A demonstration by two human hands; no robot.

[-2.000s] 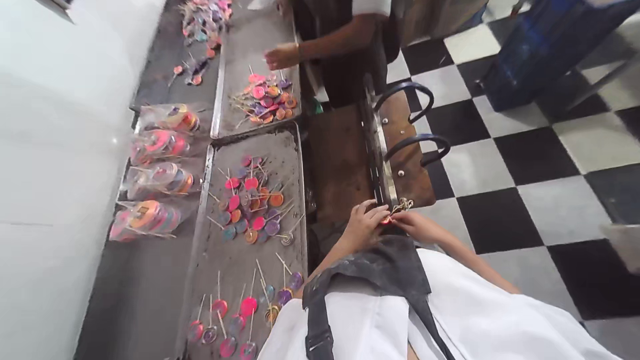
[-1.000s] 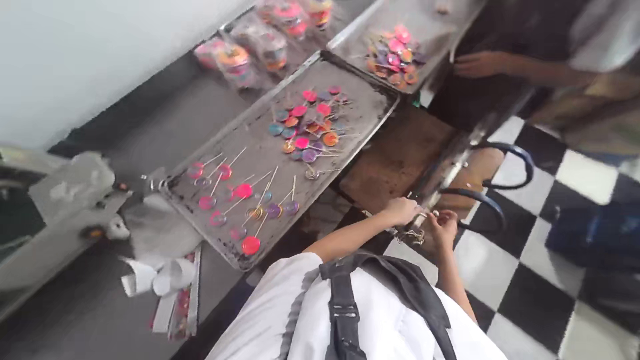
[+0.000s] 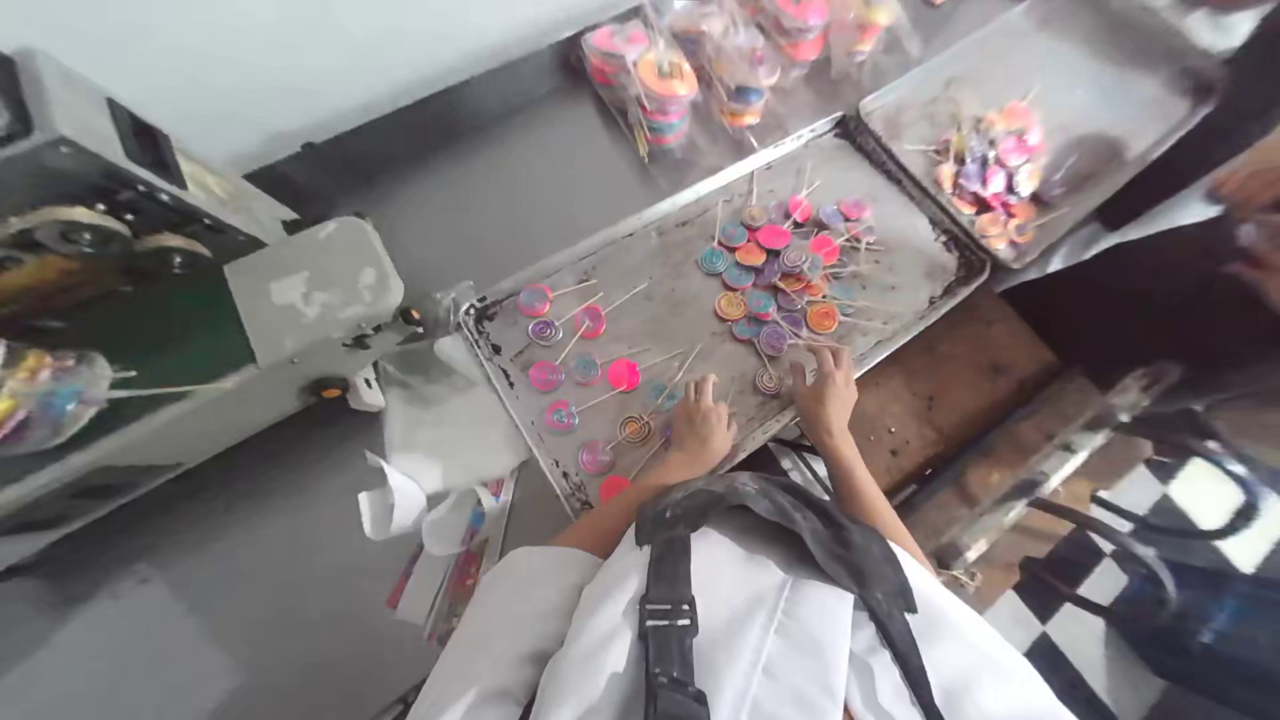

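Both hands are over a worn metal tray of swirl lollipops. My left hand is at the tray's near side, beside an orange-brown spiral lollipop and some sticks; its fingers partly hide what lies below, and a grip on anything cannot be made out. My right hand reaches to the near edge of the lollipop pile, just right of a dark spiral lollipop; whether its fingertips hold a stick is unclear. More lollipops, among them a bright pink one, lie spread over the tray's left part.
Bagged lollipops stand behind the tray. A second tray with a lollipop pile adjoins at the right, near another person's hand. A machine is at left, with plastic and paper strips beside it. A wooden surface lies right.
Both hands have moved from beside the wooden surface's metal-edged side onto the lollipop tray. The view has swung left, bringing in the machine.
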